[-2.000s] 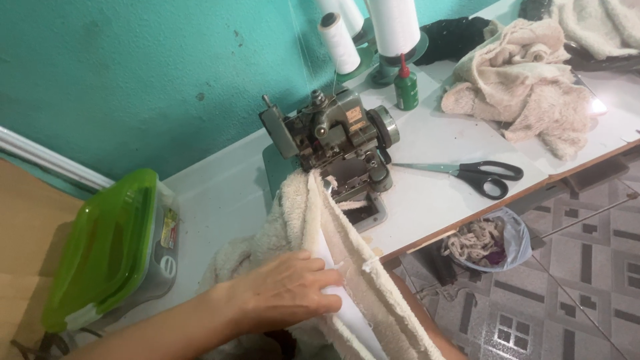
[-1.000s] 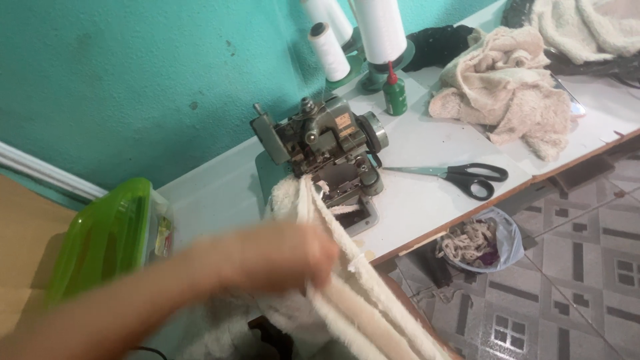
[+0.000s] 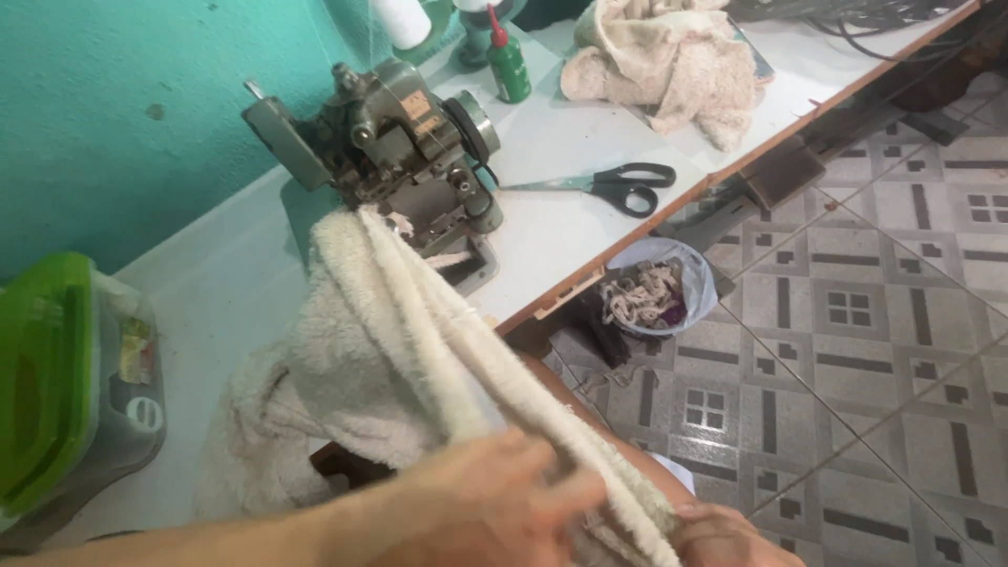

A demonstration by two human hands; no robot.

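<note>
A cream fleece fabric (image 3: pixel 354 339) runs from the needle area of a grey overlock sewing machine (image 3: pixel 409 134) down to the bottom edge of the view, its long edges lying side by side. My left hand (image 3: pixel 512 504), blurred, is over the fabric's lower part; whether its fingers grip the cloth is unclear. At the bottom right my right hand (image 3: pixel 724 535) pinches the end of the fabric edges. Black-handled scissors (image 3: pixel 622 189) lie on the white table (image 3: pixel 567 236), right of the machine.
Left stands a clear plastic box with a green lid (image 3: pixel 47 378). Behind the machine are a green bottle with a red nozzle (image 3: pixel 510 67) and a white thread cone (image 3: pixel 400 22). More fleece (image 3: pixel 669 63) is heaped at back right. A lined bin of scraps (image 3: pixel 697 291) stands below the table edge.
My left hand has moved down along the fabric, away from the machine. My right hand now shows at the bottom right, on the fabric. The view has shifted.
</note>
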